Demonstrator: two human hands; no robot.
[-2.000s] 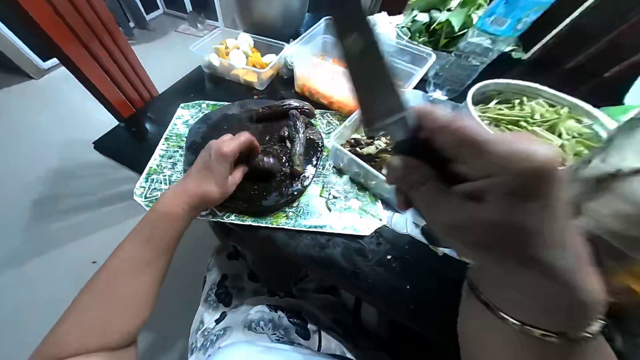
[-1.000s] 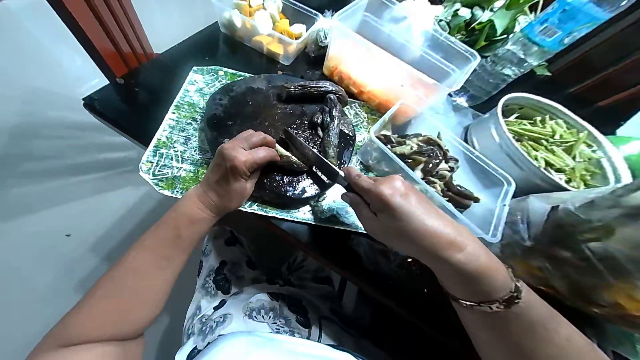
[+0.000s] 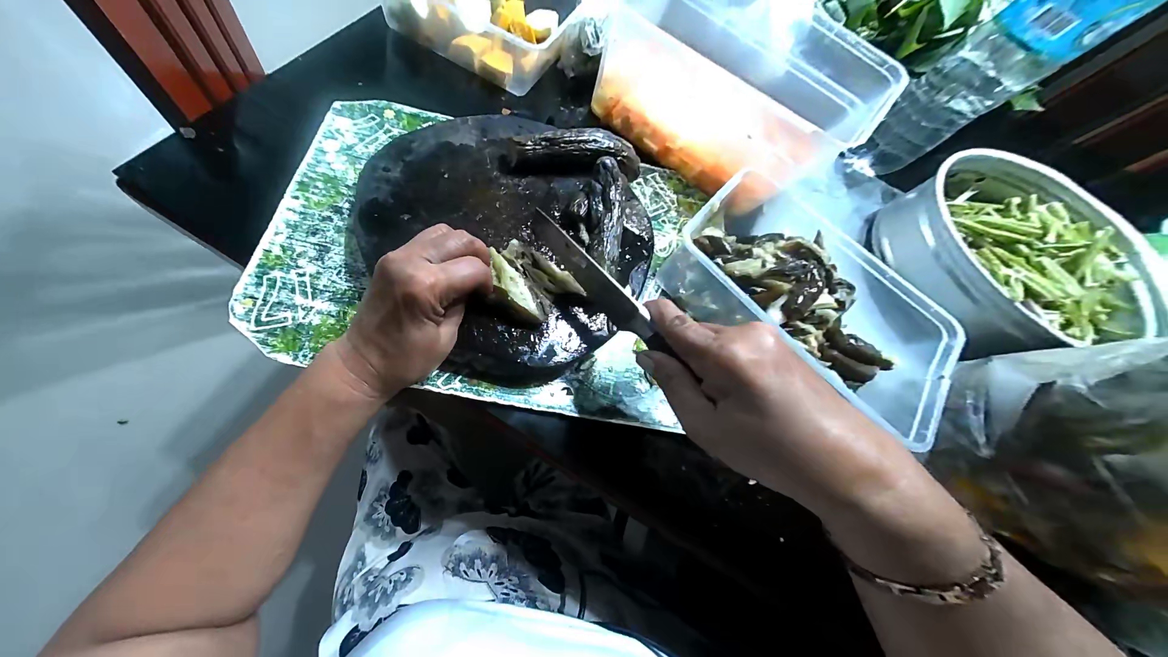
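Observation:
On a round dark chopping board (image 3: 438, 182) lies a split eggplant (image 3: 520, 278) with pale flesh showing. My left hand (image 3: 420, 297) grips its left end. In my right hand (image 3: 730, 383) is the dark handle of a kitchen knife (image 3: 593, 278), whose blade points up and left beside the cut flesh. Dark, wrinkled whole eggplants (image 3: 575, 146) rest at the board's back right. Dark and pale cut pieces (image 3: 794, 283) sit in a clear plastic container to the right.
A patterned green and white mat (image 3: 283, 283) is under the board. Behind are containers of orange pieces (image 3: 675, 137) and of yellow and white chunks (image 3: 493, 55). A pot (image 3: 922, 246) of green strips, a water bottle (image 3: 958, 100) and a plastic bag (image 3: 1077, 456) stand right.
The knife, raised high two seconds ago, has come down to the board. The eggplant at my left hand now lies split, its pale flesh exposed. The view has moved closer to the board.

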